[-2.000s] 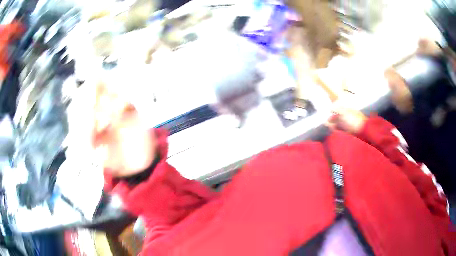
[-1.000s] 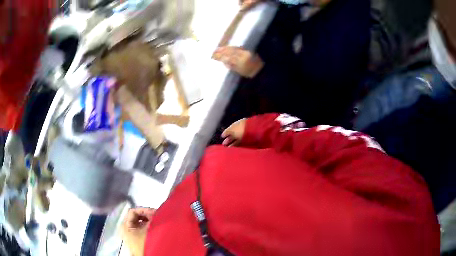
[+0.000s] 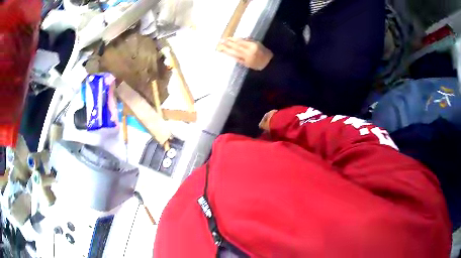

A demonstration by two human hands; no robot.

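Note:
My right hand (image 3: 266, 120) shows only in part at the end of its red sleeve, beyond the table edge against dark clothing; its fingers are mostly hidden. My left hand is out of the picture. On the table lie a wide tan strip (image 3: 144, 112), narrow orange-tan strips (image 3: 180, 83) and a crumpled brown pile (image 3: 132, 60). The wide strip's lower end reaches a small dark tray (image 3: 157, 157) with two pale round parts. A shiny blue packet (image 3: 99, 102) lies left of the strips.
The grey-white sewing machine (image 3: 96, 174) stands at left, with a slim tool (image 3: 145, 207) beside it. A co-worker's hand (image 3: 248, 52) rests at the table edge (image 3: 222, 108), near another strip. Cones (image 3: 43, 184) and red plastic (image 3: 17, 70) are far left.
The view has swung right towards the co-worker. My left hand, seen before by the machine, has left the picture. My right hand has moved slightly away from my body since the last frame.

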